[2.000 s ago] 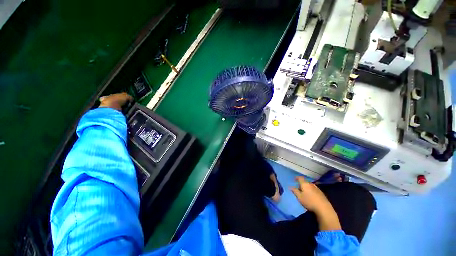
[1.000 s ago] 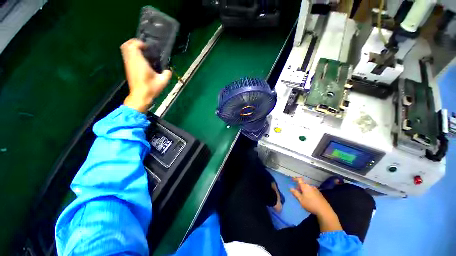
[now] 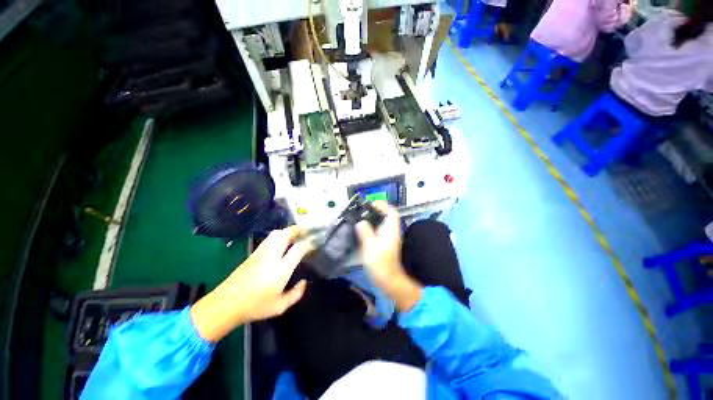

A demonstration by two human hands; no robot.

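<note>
A black phone unit point(image 3: 339, 244), blurred, is held above my lap in front of the machine. My right hand point(image 3: 381, 244) grips its right side near the upper end. My left hand point(image 3: 266, 273) is at its lower left, fingers spread, with the fingertips close to the unit; blur hides whether they touch it. The left fixture point(image 3: 319, 137) and the right fixture point(image 3: 409, 122) show their green beds on the white machine. A black carrier tray point(image 3: 177, 294) lies on the green belt at lower left.
The desk fan point(image 3: 233, 201) stands at the belt edge, left of the machine. The touchscreen point(image 3: 378, 194) is just beyond the unit. More black trays point(image 3: 168, 78) are on the belt at upper left. Two people in pale clothing and blue stools point(image 3: 598, 129) are at right.
The view has turned right. The unit has come from above the belt to in front of the machine. My right hand has risen from my lap and taken hold of it; my left hand's fingers have opened.
</note>
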